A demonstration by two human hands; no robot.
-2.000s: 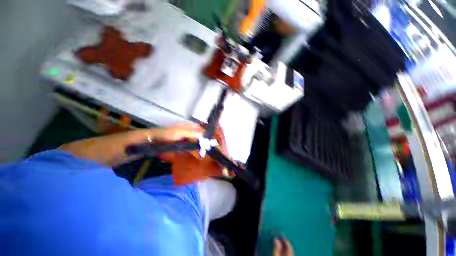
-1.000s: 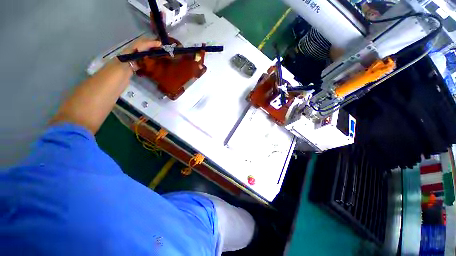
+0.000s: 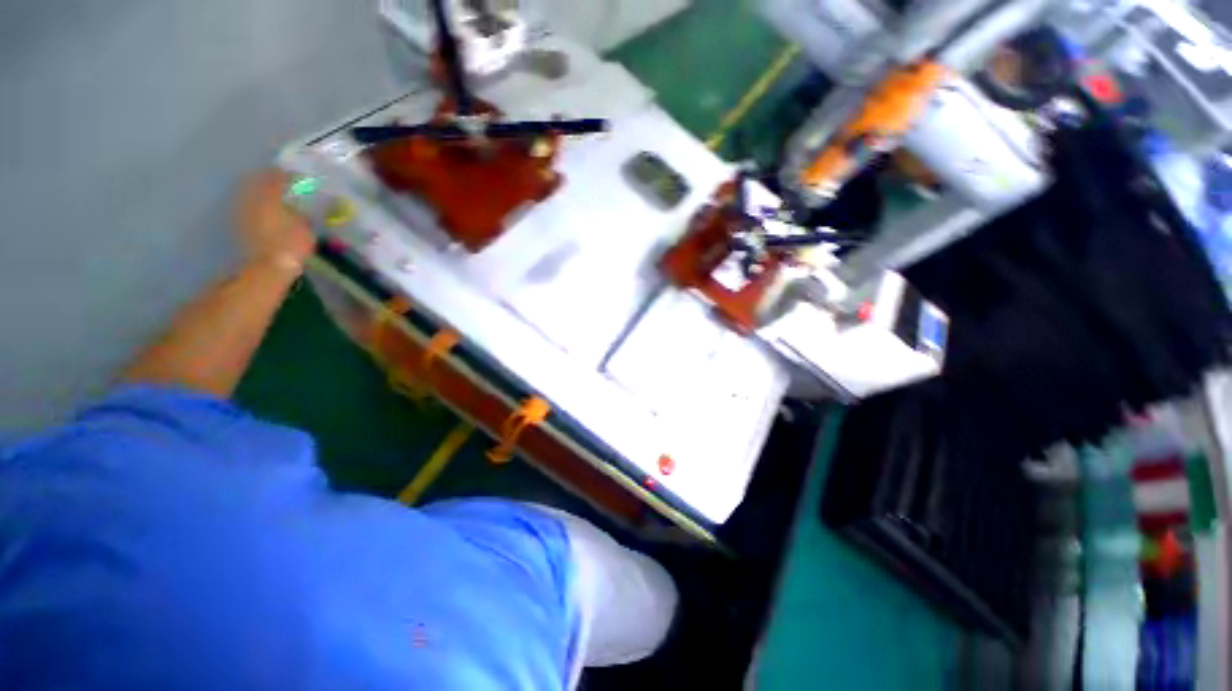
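A black three-leg assembly (image 3: 470, 126) with a pale centre lies on a red-brown fixture (image 3: 480, 189) at the left end of the white machine table. My left hand (image 3: 274, 223) is at the table's left edge beside the green button (image 3: 303, 188), blurred, its fingers not clear; I cannot tell whether it touches the button. A second black assembly (image 3: 757, 240) sits in another red-brown fixture (image 3: 712, 277) near the orange part (image 3: 871, 122) of the overhead arm. My right hand is not in view.
The white table (image 3: 568, 290) has a white box with a blue display (image 3: 865, 338) on its right side and a red button (image 3: 666, 464) near its front corner. A black ribbed tray (image 3: 932, 506) lies on the green mat (image 3: 811, 607). Orange ties (image 3: 519, 427) hang along the table edge.
My left hand has let go of the three-leg assembly, which stays on the left fixture, and has moved down-left to the table edge by the green button. The view is more blurred.
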